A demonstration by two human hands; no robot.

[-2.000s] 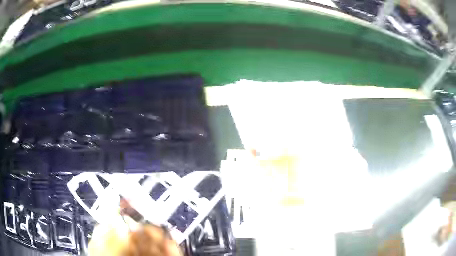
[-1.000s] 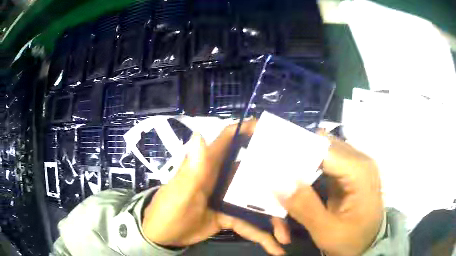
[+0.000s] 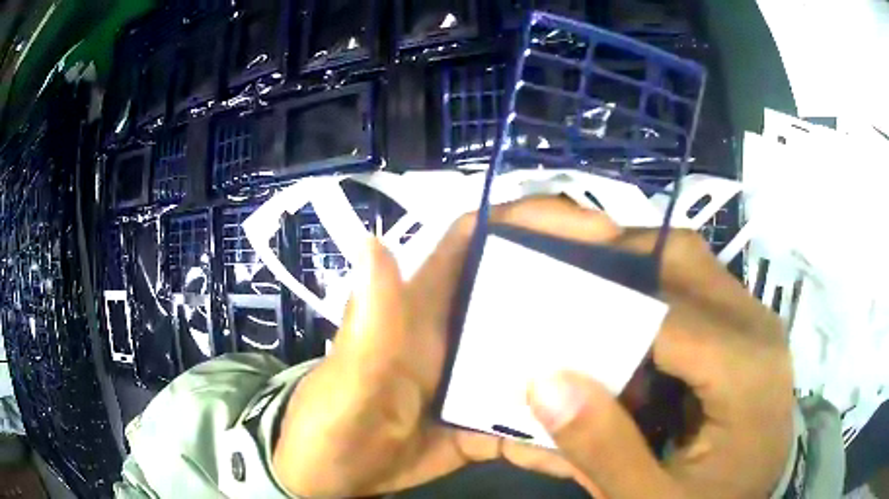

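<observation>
A dark-blue-edged plastic panel (image 3: 595, 102) with bars across its open upper part is held up in front of me. A solid white rectangle (image 3: 546, 336) with a small slot at its lower end covers the panel's lower part. My left hand (image 3: 366, 365) holds the panel's left side and underside, thumb raised off its face. My right hand (image 3: 716, 361) holds the right side, with its thumb pressed on the white rectangle near the lower edge. The hidden fingers are behind the panel.
A glossy dark blister tray (image 3: 409, 127) with rectangular pockets lies behind the hands. White die-cut adhesive sheets (image 3: 336, 229) lie across it. A glossy tray pile (image 3: 44, 283) is at left. White sheets (image 3: 833, 283) are piled at right. A white outline (image 3: 118, 326) shows at lower left.
The view has come down over the tray since the first frame. Since the second, the panel stands higher and its bars show clearly; both hands still hold it, the right thumb still on the white rectangle.
</observation>
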